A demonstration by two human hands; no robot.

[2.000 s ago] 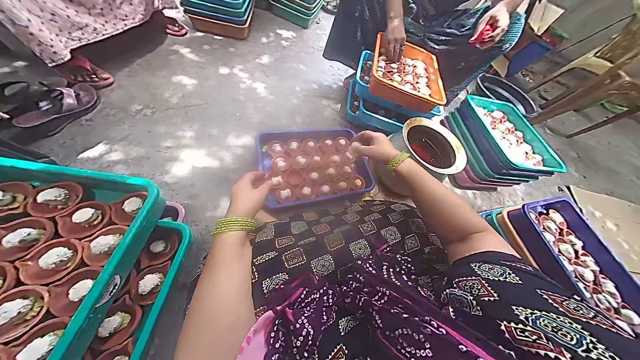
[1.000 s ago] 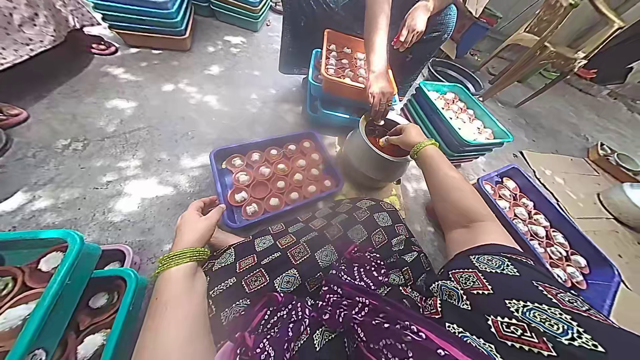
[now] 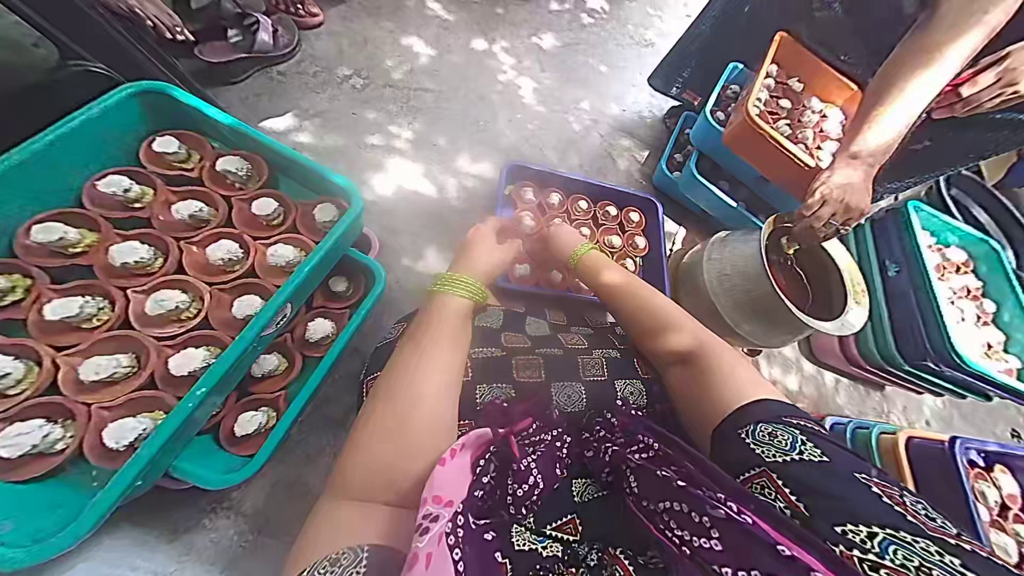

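Observation:
In front of me a blue plastic tray (image 3: 662,240) holds several small clay lamps (image 3: 608,212) with whitish lumps in them. My left hand (image 3: 488,250) is at the tray's left side, over the lamps there. My right hand (image 3: 558,240) reaches in beside it, fingers down among the lamps. Both hands are blurred, so whether either one grips a lamp cannot be told. Right of the tray stands a metal pot (image 3: 732,280) of dark reddish liquid. A co-worker's hand (image 3: 840,196) is at its rim.
Green trays (image 3: 352,200) of clay lamps with white lumps are stacked at my left. An orange tray (image 3: 800,52) rests on blue trays (image 3: 704,144) beyond the pot. More stacked trays (image 3: 920,320) stand at the right. Sandalled feet (image 3: 260,40) are at the upper left.
My right hand has left the pot and is now over the blue tray. My left hand has come onto the lamps from beside the tray. The view has swung left.

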